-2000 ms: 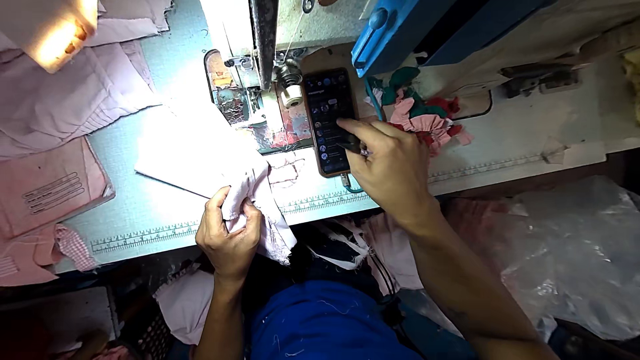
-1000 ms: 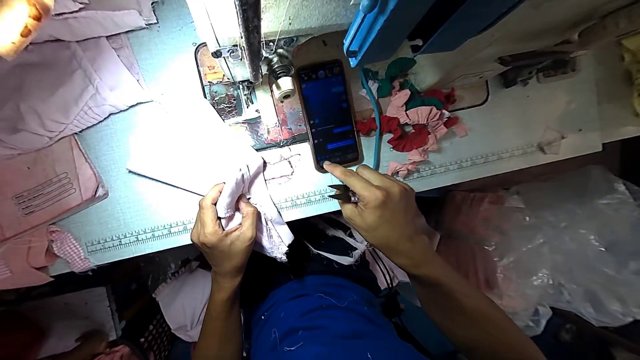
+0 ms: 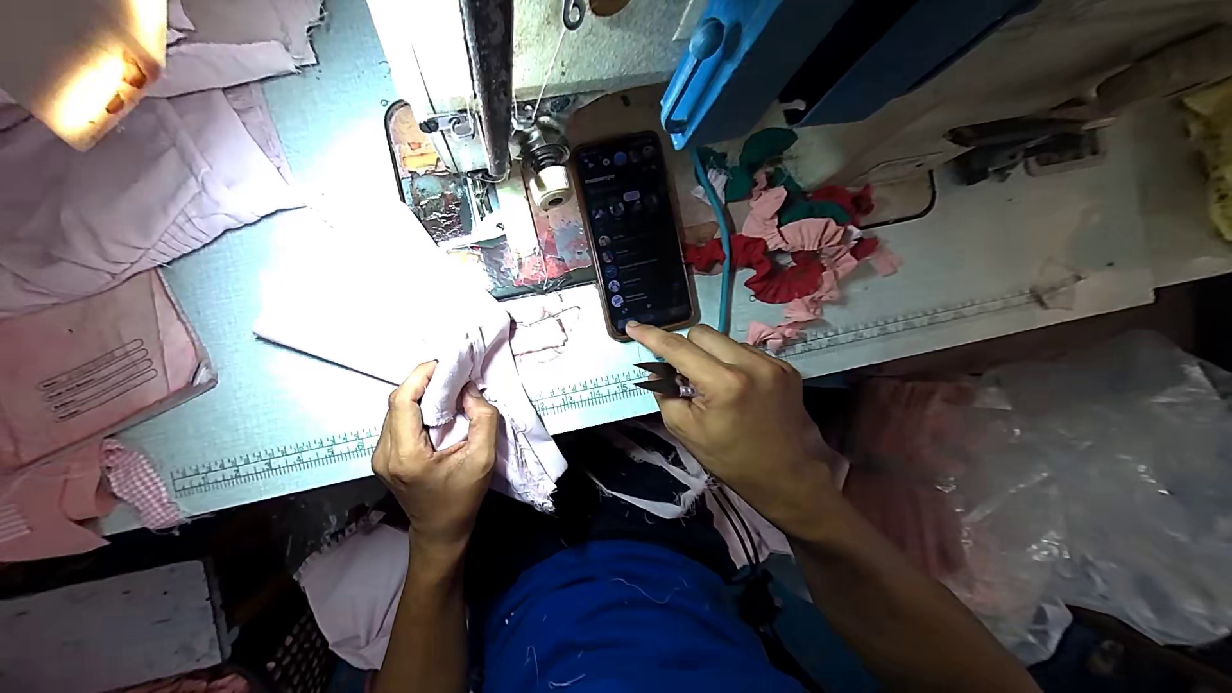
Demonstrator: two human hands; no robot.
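My left hand (image 3: 438, 448) pinches the bunched edge of a pale pink fabric piece (image 3: 385, 289), which lies across the table under strong light. A smartphone (image 3: 635, 236) in a brown case lies beside the sewing machine's presser area, its screen lit with a dark list. My right hand (image 3: 727, 404) rests its index fingertip on the phone's lower edge. Small thread snips (image 3: 662, 379) are held in the curled fingers of that hand, blades pointing left. The sewing machine's needle area (image 3: 491, 202) is left of the phone.
Red, pink and green fabric scraps (image 3: 799, 250) lie right of a teal cord (image 3: 724, 250). Pink cloth pieces (image 3: 125, 183) and a worn pink booklet (image 3: 96, 366) cover the left. A blue machine part (image 3: 741, 58) overhangs the table. Clear plastic (image 3: 1107, 481) is at lower right.
My right index finger has moved from mid-screen down to the phone's lower edge. The screen changed to a blue-toned view, then back to a dark list. My left hand keeps its hold.
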